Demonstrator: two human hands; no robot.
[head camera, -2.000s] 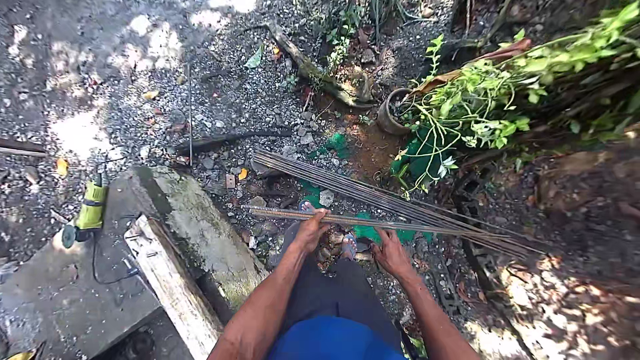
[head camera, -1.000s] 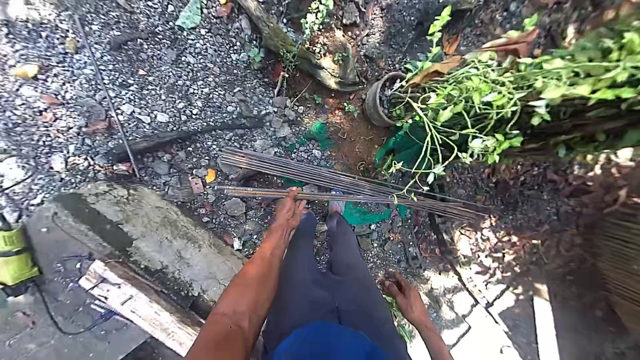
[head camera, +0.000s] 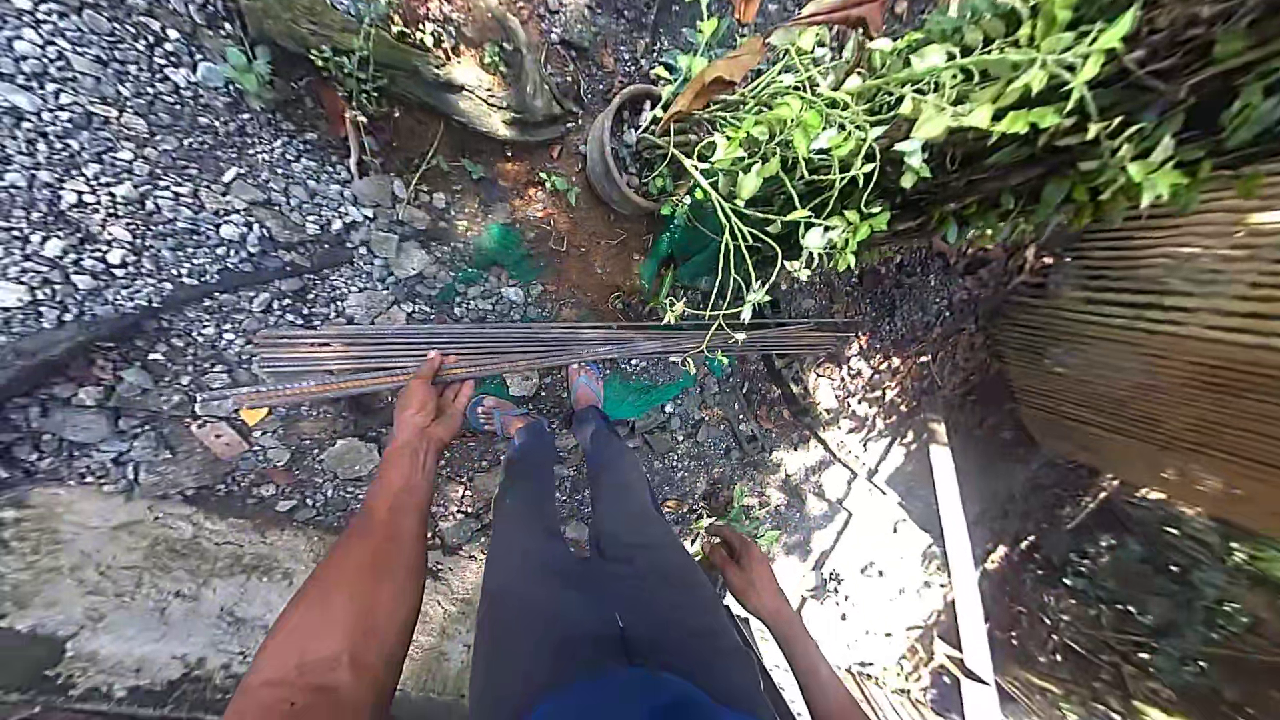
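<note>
Several long, thin steel rebars (head camera: 310, 350) lie side by side on the ground, across the front of my sandaled feet. My left hand (head camera: 432, 405) grips a few rebars (head camera: 330, 388) at the near side of the bundle, their left ends fanned slightly apart from the rest. To the right of my legs hangs my right hand (head camera: 738, 562), its fingers loosely curled with nothing visible in them. Green netting (head camera: 640, 395) shows on the ground beneath and beside the bars.
A clay pot (head camera: 610, 165) and a leafy plant (head camera: 830, 130) stand beyond the bars. A log (head camera: 430, 75) lies at the upper left, a concrete slab (head camera: 150, 590) at lower left. Corrugated sheeting (head camera: 1150, 340) and a pale strip (head camera: 960, 570) are at right.
My right hand has let go of the bars and dropped beside my right leg. My left hand still holds bars. The view has shifted to the right.
</note>
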